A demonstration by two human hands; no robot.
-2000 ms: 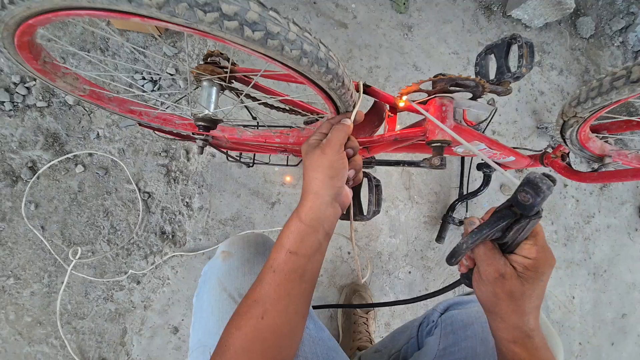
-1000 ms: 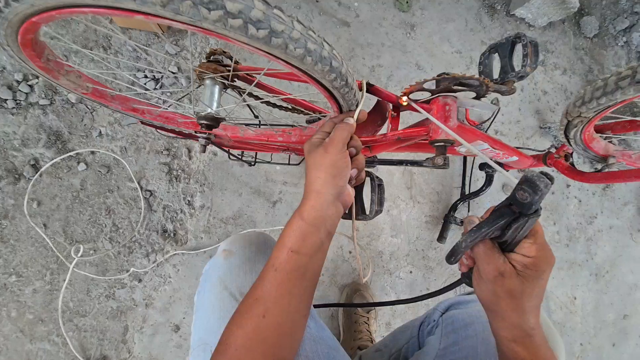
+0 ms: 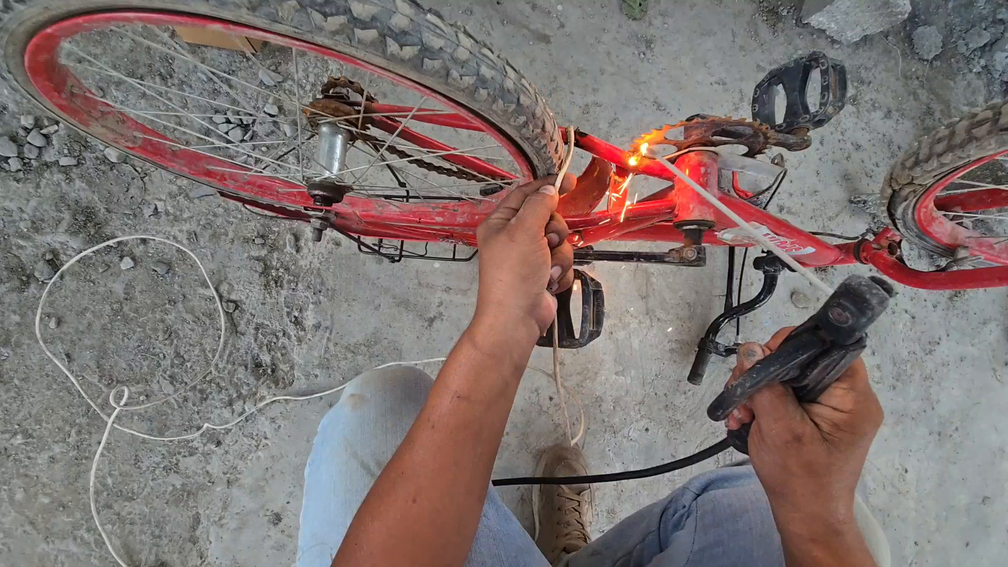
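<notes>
A red bicycle frame (image 3: 630, 216) lies across the view. My right hand (image 3: 811, 425) is closed round a black welding electrode holder (image 3: 827, 331), from which a pale electrode rod (image 3: 748, 224) runs up left to the frame tube near the rusty chainring (image 3: 717, 134). Where its tip meets the tube, there is a bright orange glow with sparks falling. My left hand (image 3: 528, 244) pinches a white cord (image 3: 565, 161) beside the rear tyre (image 3: 472, 71); the cord's lower part hangs beneath the fingers. Some of those fingers are hidden behind the hand.
Near the bottom runs the black welding cable (image 3: 622, 476), passing over my shoe (image 3: 563, 504). A thin white wire (image 3: 118, 398) loops on the rough concrete at left. Two black pedals (image 3: 799, 93), the handlebar (image 3: 728, 319) and the front tyre (image 3: 921, 150) stick out around the frame. Rubble (image 3: 854, 16) lies upper right.
One second ago there was only a small glow at the rod tip; now it is brighter, with sparks dropping and an orange-lit chainring edge. Both hands have kept nearly the same place.
</notes>
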